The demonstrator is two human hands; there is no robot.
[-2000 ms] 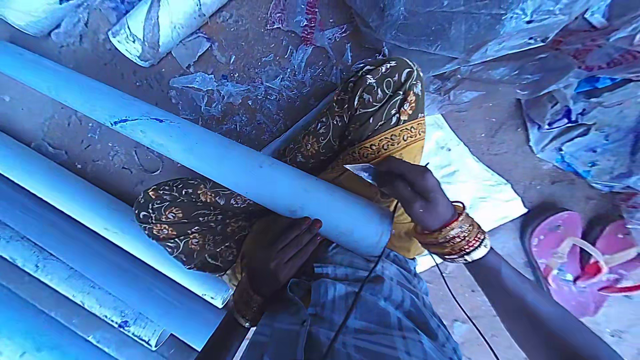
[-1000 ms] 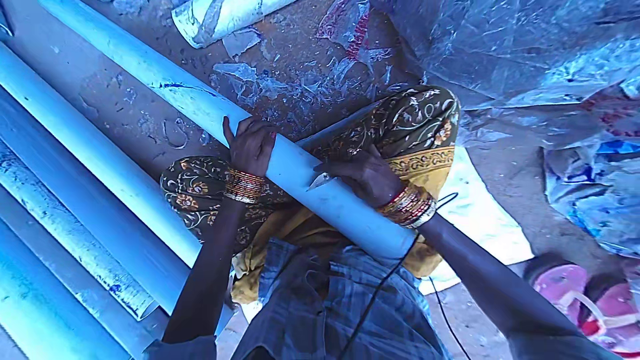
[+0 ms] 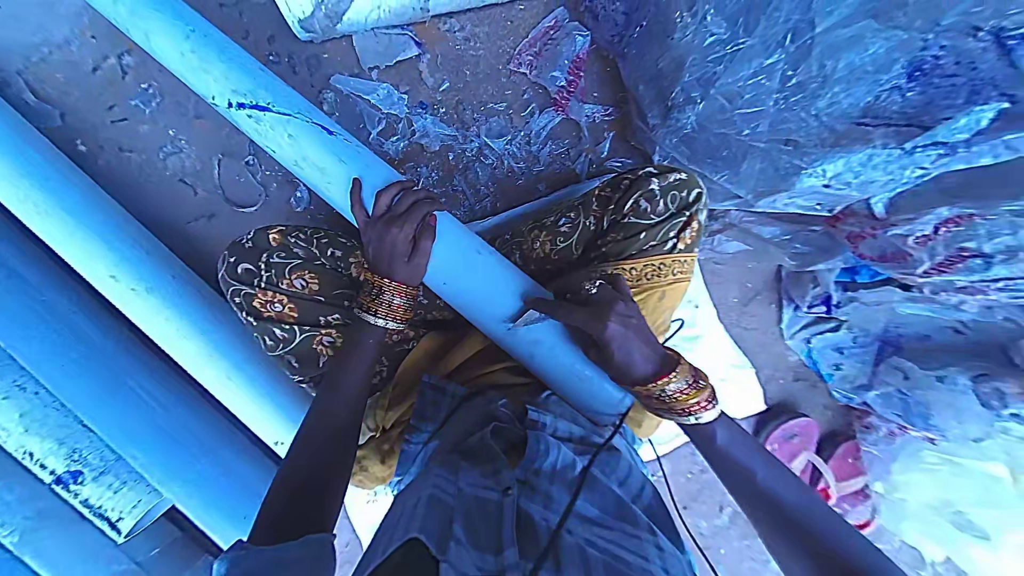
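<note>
A long pale plastic pipe (image 3: 488,288) lies slanted across my lap, its near end by my waist. On its upper side rests my left hand (image 3: 400,232), fingers spread over the curve and bangles at the wrist. Closer to the near end, my right hand (image 3: 612,328) grips a small flat blade (image 3: 530,319), whose pale tip touches or nearly touches the pipe wall. The blade's rear part is hidden in my fingers. A dark blue mark (image 3: 280,112) runs across the pipe's far part.
Several more pipes (image 3: 136,232) lie side by side on the left. Another pipe (image 3: 384,14) is at the top. Torn plastic film (image 3: 416,120) litters the ground, and clear plastic sheeting (image 3: 768,104) is heaped at right. Pink sandals (image 3: 808,456) sit at lower right; a thin black cable (image 3: 588,472) hangs over my shirt.
My left hand was low beside the pipe's near end two seconds ago and is now farther up, on top of it. My right hand has brought the blade down to the pipe's surface.
</note>
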